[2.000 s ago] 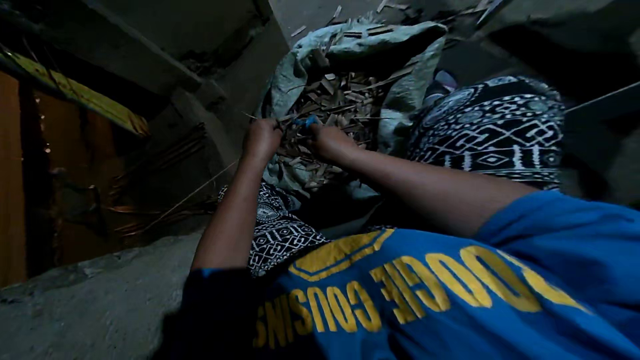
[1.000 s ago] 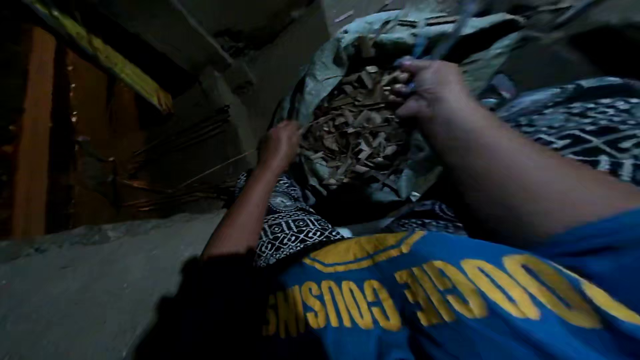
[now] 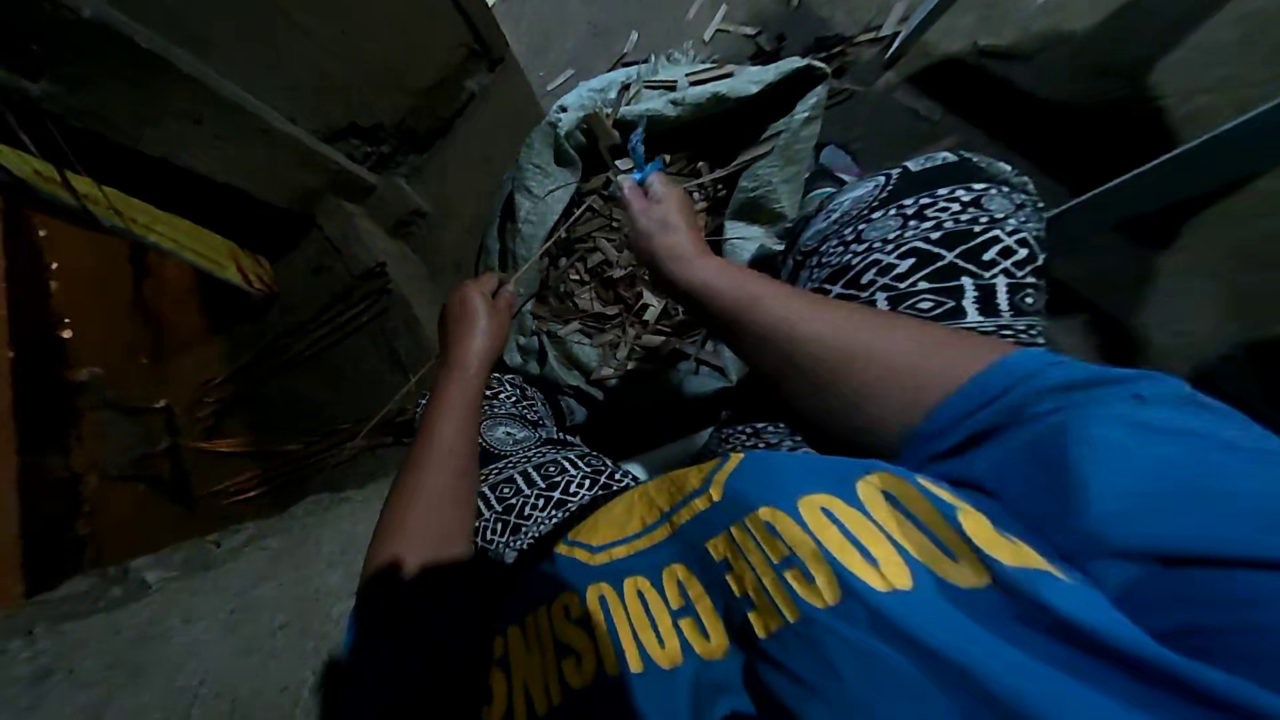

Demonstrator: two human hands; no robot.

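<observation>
My left hand [image 3: 476, 322] is closed on a long thin stick [image 3: 548, 243], whose one end runs up over the sack and whose other trails down to the left. My right hand [image 3: 662, 220], over the sack's opening, pinches a small blue thing [image 3: 642, 160], perhaps a plastic strip or a wrapped handle; its exact kind is unclear. Below both hands an open woven plastic sack [image 3: 530, 190] stands between my knees, holding many short flat wood or bamboo chips [image 3: 610, 290]. Whether the stick touches the blue thing cannot be told.
Loose chips [image 3: 715, 22] lie on the ground beyond the sack. A bundle of thin sticks [image 3: 290, 460] rests at the left, near a concrete ledge [image 3: 200, 600]. A yellowish bamboo or wooden strip [image 3: 130, 215] hangs at the upper left. A pale bar [image 3: 1170, 160] crosses at the right.
One second ago my right hand was raised farther to the right, at the sack's far rim; it has come back over the chips. My hands were close together two seconds ago and are now apart.
</observation>
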